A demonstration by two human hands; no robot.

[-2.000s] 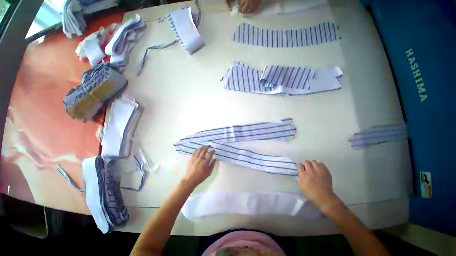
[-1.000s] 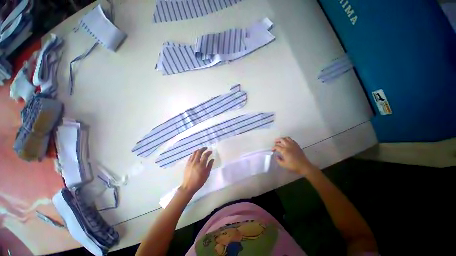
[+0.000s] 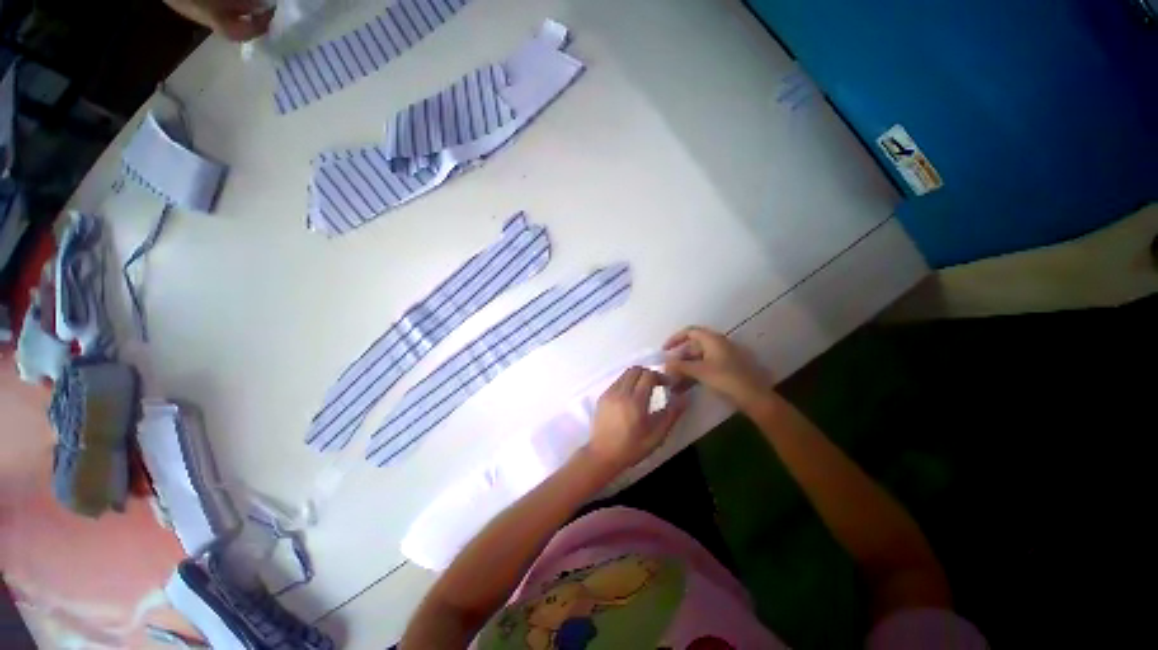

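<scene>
Both hands are at the right end of the white interlining strips [image 3: 514, 460], which lie along the near table edge. My left hand [image 3: 631, 417] rests over the strips' right end, fingertips bent down. My right hand [image 3: 714, 364] pinches the tip of the white interlining; how many layers is hidden. Above them, a striped collar stand piece [image 3: 508, 359] lies flat alone. Beside it lies a small stack of striped strips [image 3: 432, 333], slightly overlapping.
Wider striped pieces [image 3: 445, 121] lie farther up, with another person's hand [image 3: 241, 18] at the top left. Bundles [image 3: 95, 432] and a white interlining stack [image 3: 188, 476] line the left. The blue machine cover [image 3: 991, 114] stands right; a striped piece [image 3: 798, 89] shows beside it.
The view has turned and shifted. My left hand has moved right along the white strips to join my right hand. The upper striped pieces were first touching and now lie apart. The piece by the machine shows less.
</scene>
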